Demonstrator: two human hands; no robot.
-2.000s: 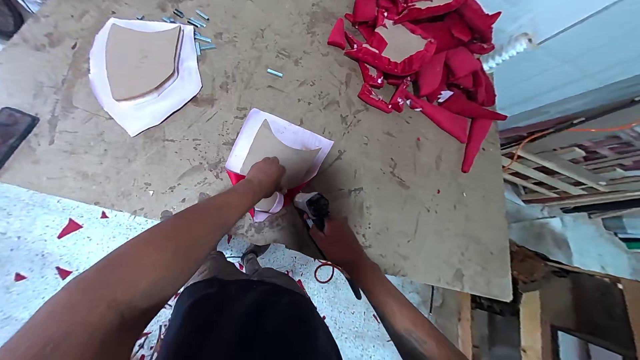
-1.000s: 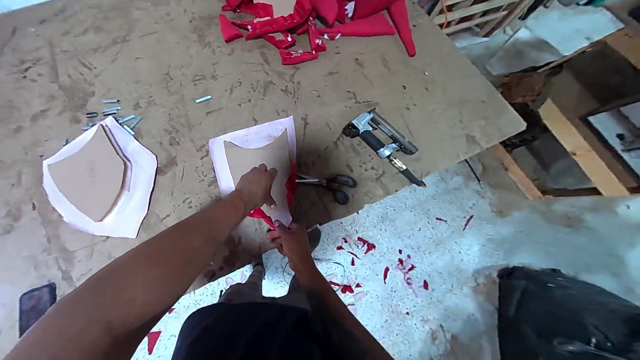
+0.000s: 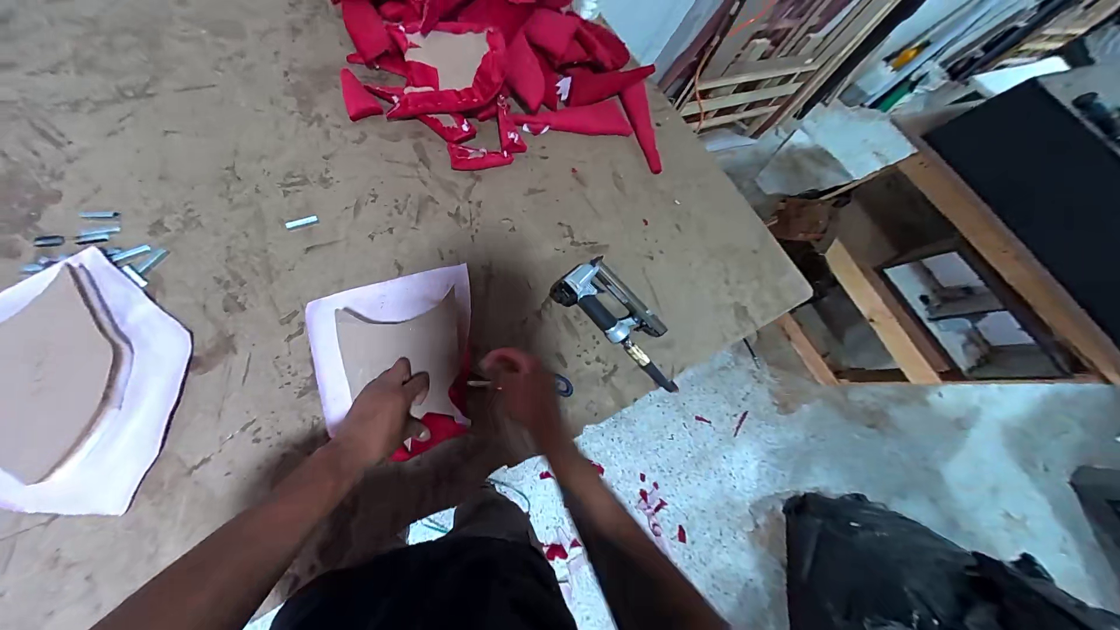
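Note:
My left hand presses on a shield-shaped board, its thumb by the folded red fabric at the near edge. White-backed fabric lies under the board and extends past its far and left edges. To the board's right, my right hand is blurred, with something red at its fingers. A handle loop of the scissors shows just beyond it; the rest is mostly hidden, so whether the hand grips them is unclear. A pneumatic staple gun lies on the table to the right.
More boards on white-backed fabric lie at left, beside several staple strips. Red fabric-covered pieces are piled at the far side. The table's edge runs at right; red scraps and a black plastic bag are on the floor.
The staple gun, in my right hand two seconds ago, lies on the table. My right hand has moved from the fabric's near edge to the board's right, where the scissors lay.

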